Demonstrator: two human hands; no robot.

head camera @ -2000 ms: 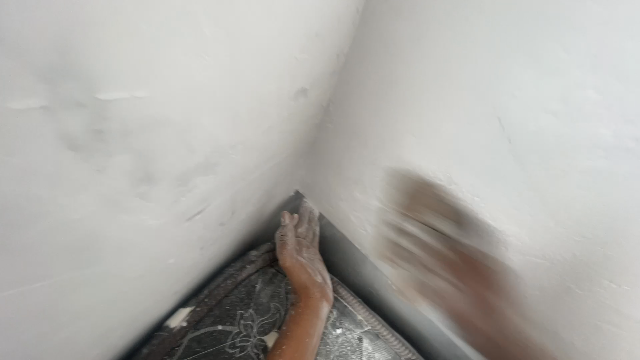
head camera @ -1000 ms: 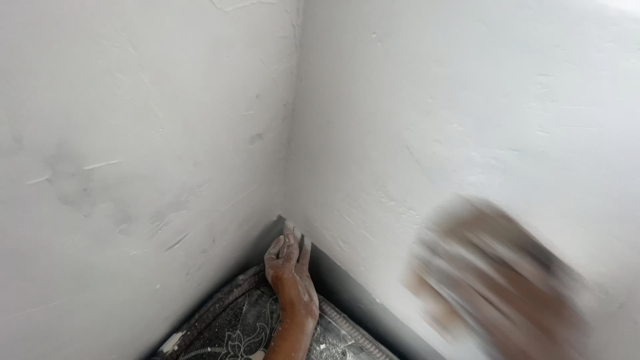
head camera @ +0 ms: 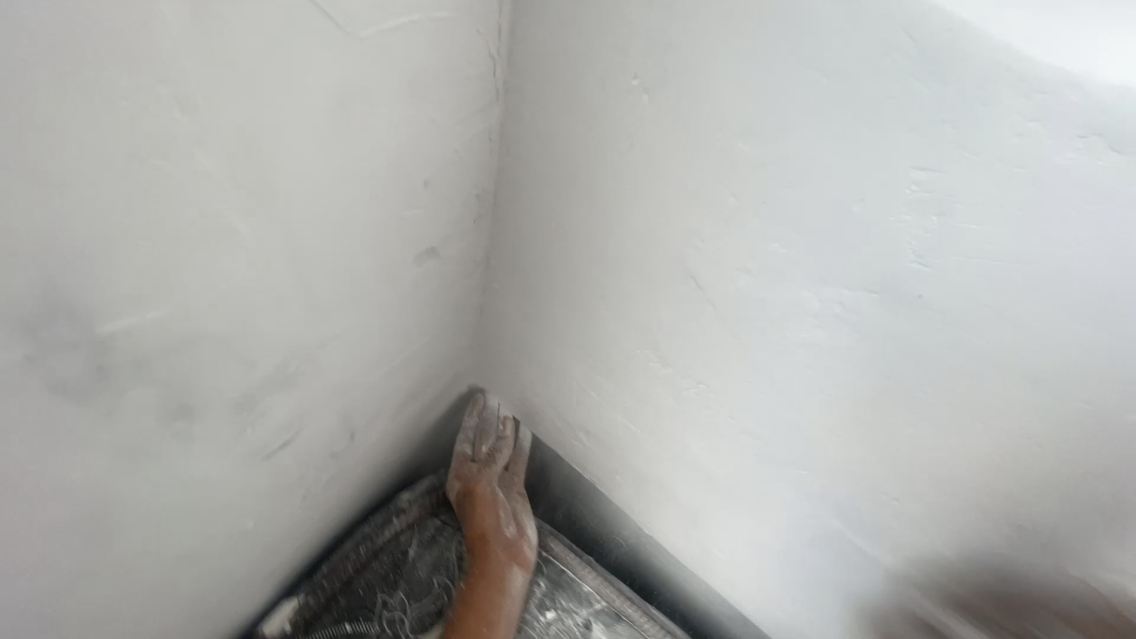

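My left hand (head camera: 495, 479), dusted with white powder, reaches up from the bottom with its fingers extended into the low corner where two white plastered walls meet. Its fingertips lie at the foot of the corner, by the right wall (head camera: 754, 311); nothing shows in its grasp. My right hand (head camera: 1003, 603) is a brown blur at the bottom right edge, close to the right wall and mostly out of frame. Whether it holds anything cannot be told.
The left wall (head camera: 222, 266) bears grey smudges and scratches. A dark strip (head camera: 612, 524) runs along the right wall's foot. Below lies a dark, dusty padded item (head camera: 399, 550) with a piped edge and a flower pattern.
My right hand, blurred in all frames, has moved down and right, mostly out of view. My left hand has stayed at the corner.
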